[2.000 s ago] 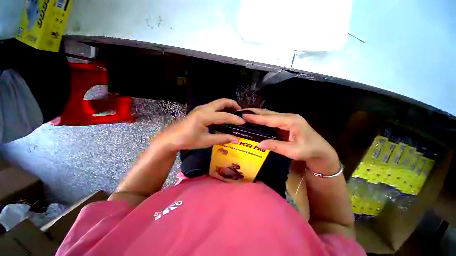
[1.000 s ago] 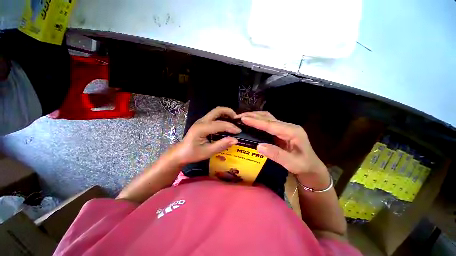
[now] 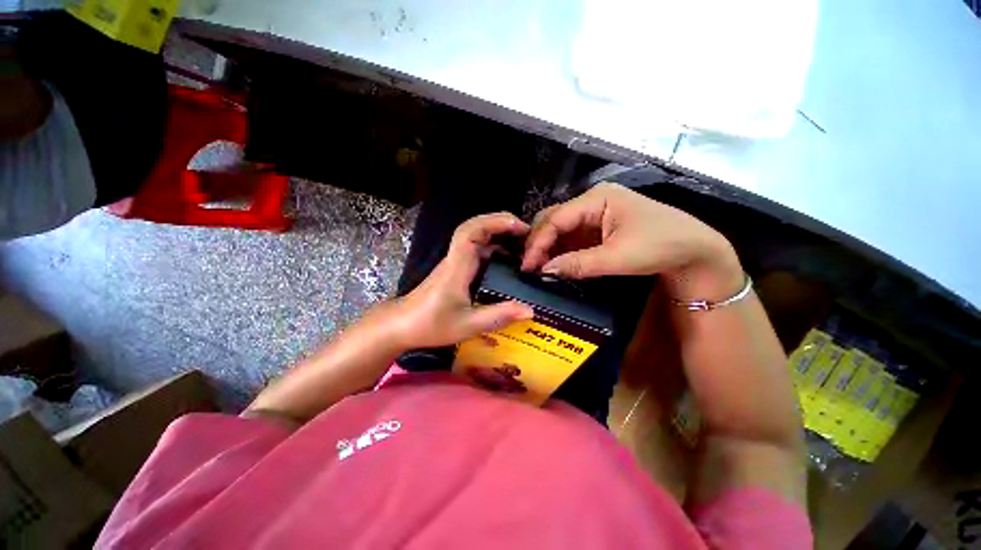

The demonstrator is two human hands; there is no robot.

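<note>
A retail box [image 3: 522, 360], yellow with a black top band and "M22 PRO" print, is held at my lap with its black top facing up. My left hand [image 3: 473, 290] grips the box at its left side, thumb on the front face. My right hand [image 3: 613, 239] is over the box top, thumb and fingers pinched close to a thin dark piece at the top, perhaps the hang hook; the fingers partly hide it.
The white bench [image 3: 473, 81] runs across the front, with a stack of poly bags [image 3: 697, 59] on it. A shipping carton with yellow boxes [image 3: 850, 397] stands at my right. A red stool [image 3: 242, 193], a seated person and a yellow box are at left; brown cartons [image 3: 140, 419] are lower left.
My right hand has lifted off the box's right side and front and moved over its top, uncovering the right part of the black top. My left hand still grips the box.
</note>
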